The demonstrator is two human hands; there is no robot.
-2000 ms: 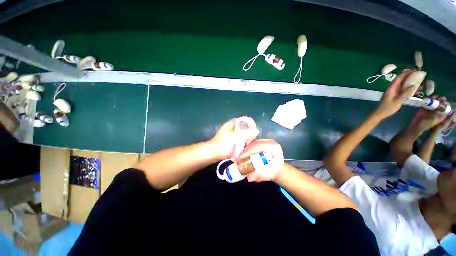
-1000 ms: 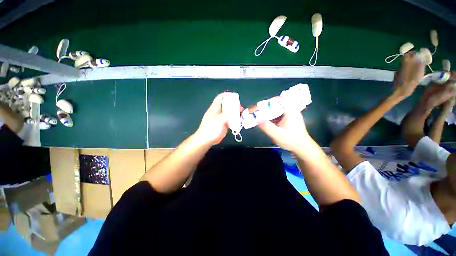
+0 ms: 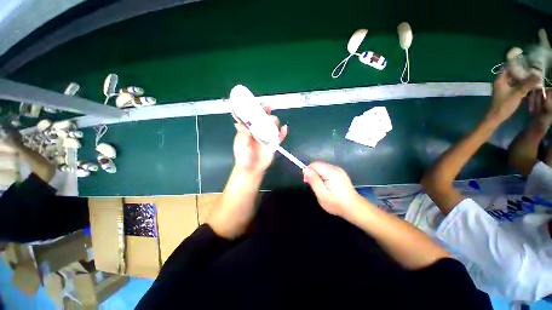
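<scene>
My left hand (image 3: 257,145) holds a pale corded piece (image 3: 247,109) upright and slanted, its top reaching over the metal rail; a small dark mark shows at its left side. Its white cord (image 3: 292,158) runs taut down to the right. My right hand (image 3: 330,186) grips the cord's lower end between thumb and fingers. Whether a labelled piece lies behind the pale one in my left hand is largely hidden. A loose stack of white slips (image 3: 370,126) lies on the bench to the right of my hands.
A pale rail (image 3: 339,95) divides the bench from the green belt. On the belt lie a labelled piece (image 3: 372,60) and a plain corded piece (image 3: 405,36). Crowded pieces (image 3: 63,142) lie far left. Cardboard boxes (image 3: 175,227) stand below. Another person's arm (image 3: 463,148) is at right.
My left hand has lifted the piece up and left. My right hand has left the slips and now holds the cord, pulled straight. The slips lie on the bench.
</scene>
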